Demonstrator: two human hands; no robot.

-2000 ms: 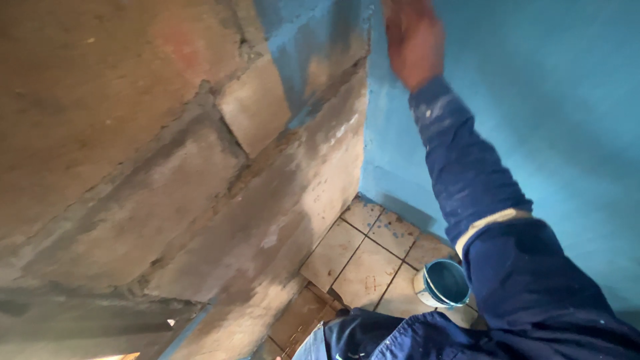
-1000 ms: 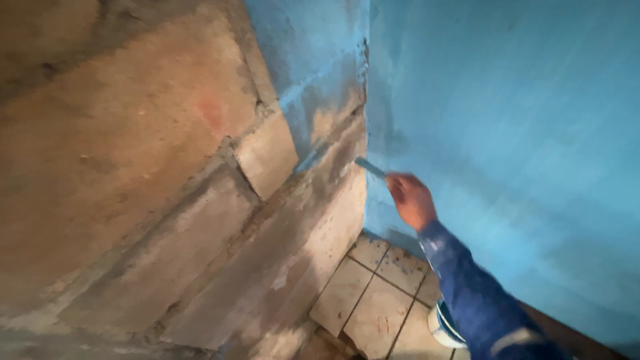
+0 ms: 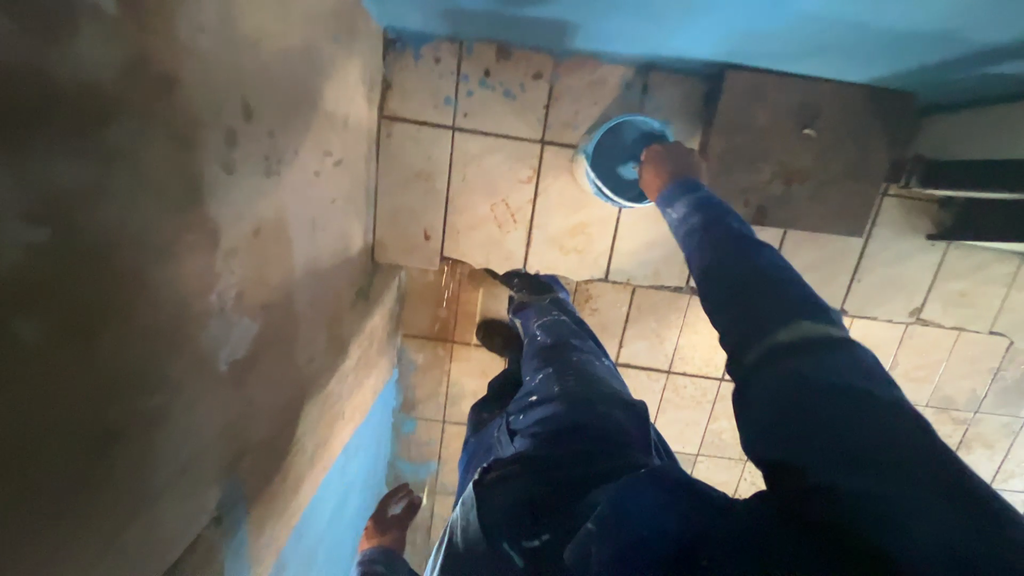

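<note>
My right hand (image 3: 670,170) is at the right rim of a paint bucket (image 3: 596,172) with blue paint inside, its fingers over the opening. The paintbrush seen earlier is hidden by the hand or down in the bucket, so its hold cannot be made out fully. The bucket stands on the tiled floor near the blue wall. My left hand (image 3: 392,512) hangs low beside my leg, near the partly blue wall at the left, with fingers loosely apart and nothing visible in it.
A bare plastered wall (image 3: 264,184) rises at the left. Beyond the bucket runs the blue wall (image 3: 720,32). A dark flat panel (image 3: 800,152) lies right of the bucket, with dark objects (image 3: 972,176) farther right. My shoes stand by a tile step (image 3: 640,284) in the floor.
My right hand has come down from the wall corner, where it held the brush, to the bucket. The view has tilted down to the floor, and my left hand has come into sight.
</note>
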